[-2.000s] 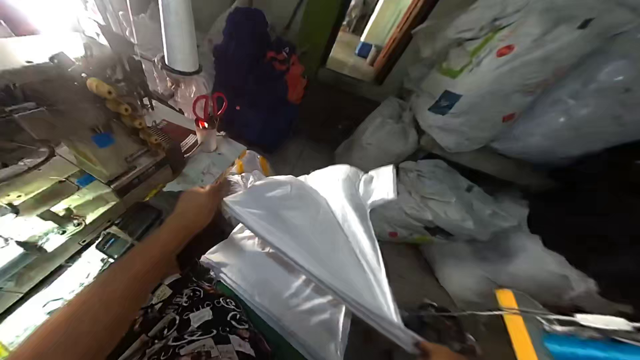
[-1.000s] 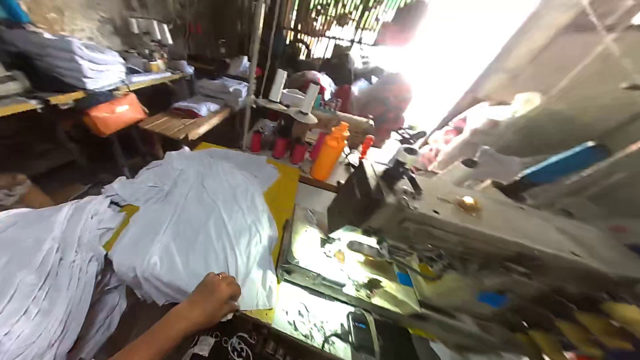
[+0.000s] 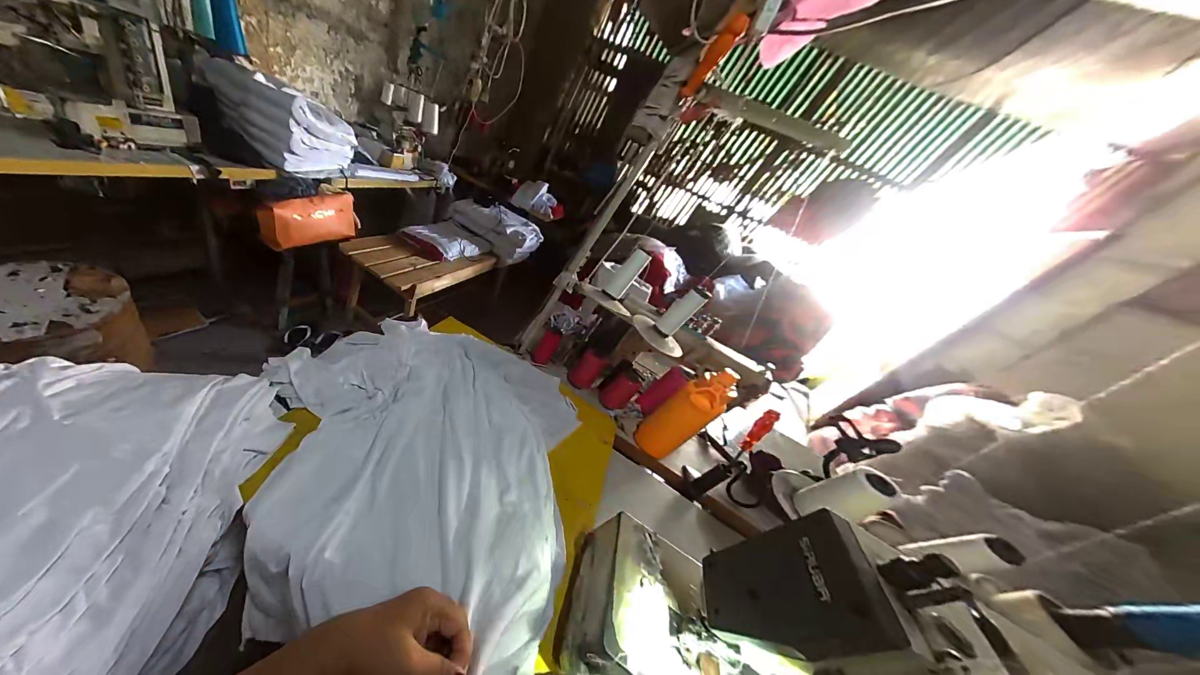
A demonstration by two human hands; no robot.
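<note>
My left hand (image 3: 417, 630) is at the bottom of the view, its fingers curled on the lower part of a white short-sleeved garment (image 3: 403, 469); the fingertips are partly hidden, and folds in the cloth run up from them. This garment lies spread over a yellow surface (image 3: 586, 459). Left of it lies more white cloth (image 3: 103, 497), cut off by the edge of the view. My right hand is out of view.
At the lower right stands a sewing machine (image 3: 797, 586). Beyond are an orange bottle (image 3: 684, 412), red thread cones (image 3: 619, 386) and a thread stand (image 3: 600, 234). Further back are a wooden bench (image 3: 412, 267), an orange box (image 3: 307, 221) and a stack of white fabric (image 3: 277, 122).
The view has swung widely from white bags and folded white cloth to the spread garment. My right hand, partly seen at the lower right two seconds ago, is out of view.
</note>
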